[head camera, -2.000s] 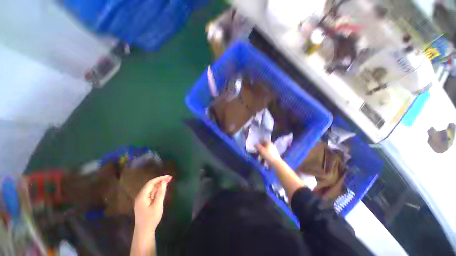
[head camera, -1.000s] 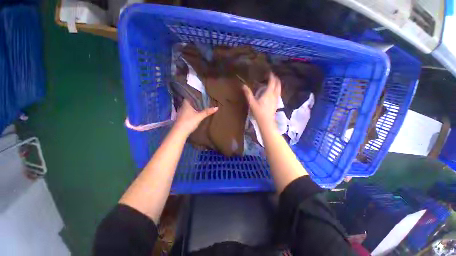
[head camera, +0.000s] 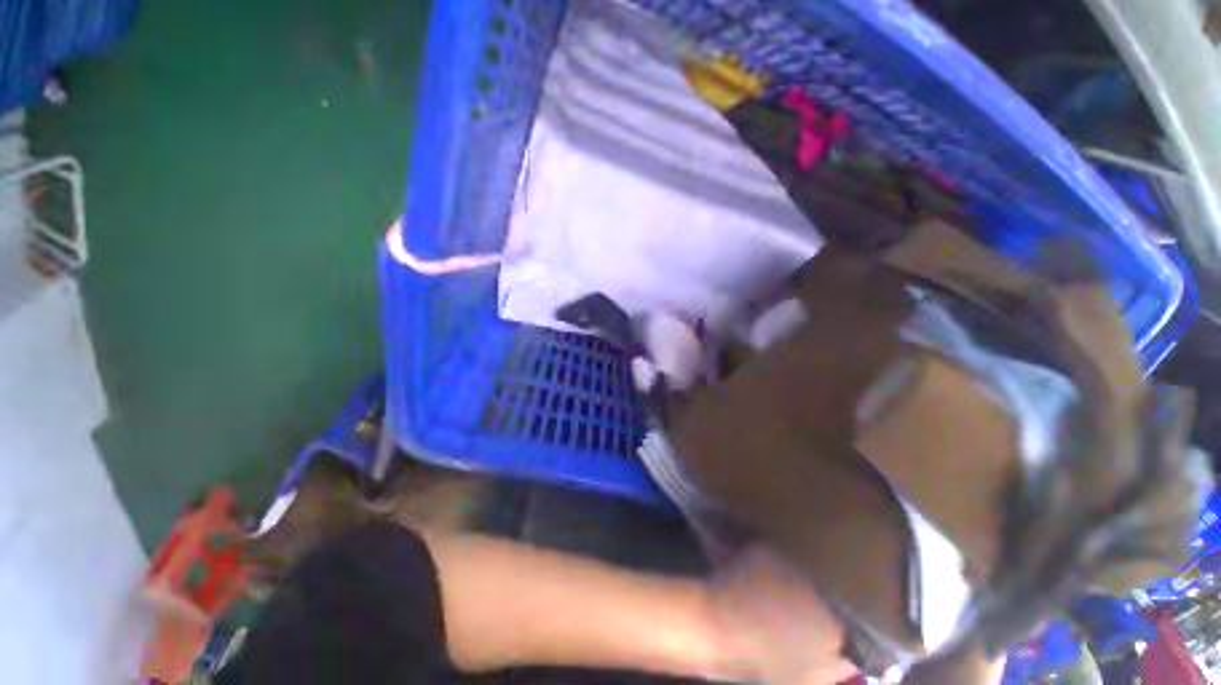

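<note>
A large blurred bundle of brown garment pieces [head camera: 803, 442], with white and grey-blue layers among them, is held above the right part of the blue crate [head camera: 562, 462]. My left hand [head camera: 790, 622] reaches in from the lower left and grips the bundle's lower edge; its fingers are partly hidden and blurred. A small patch of skin shows under the bundle at the bottom edge; whose fingers it shows is unclear, and my right hand cannot be made out.
Inside the crate are a large white sheet or board [head camera: 643, 187], small dark and white scraps, and yellow [head camera: 724, 83] and pink bits [head camera: 811, 129]. A pink tie loops around the crate's left rim. A red crate [head camera: 194, 575] stands lower left on the green floor. A pale machine edge is upper right.
The brown pieces have been lifted out of the crate and moved right, uncovering the white sheet and coloured scraps. My left arm now crosses the bottom of the view.
</note>
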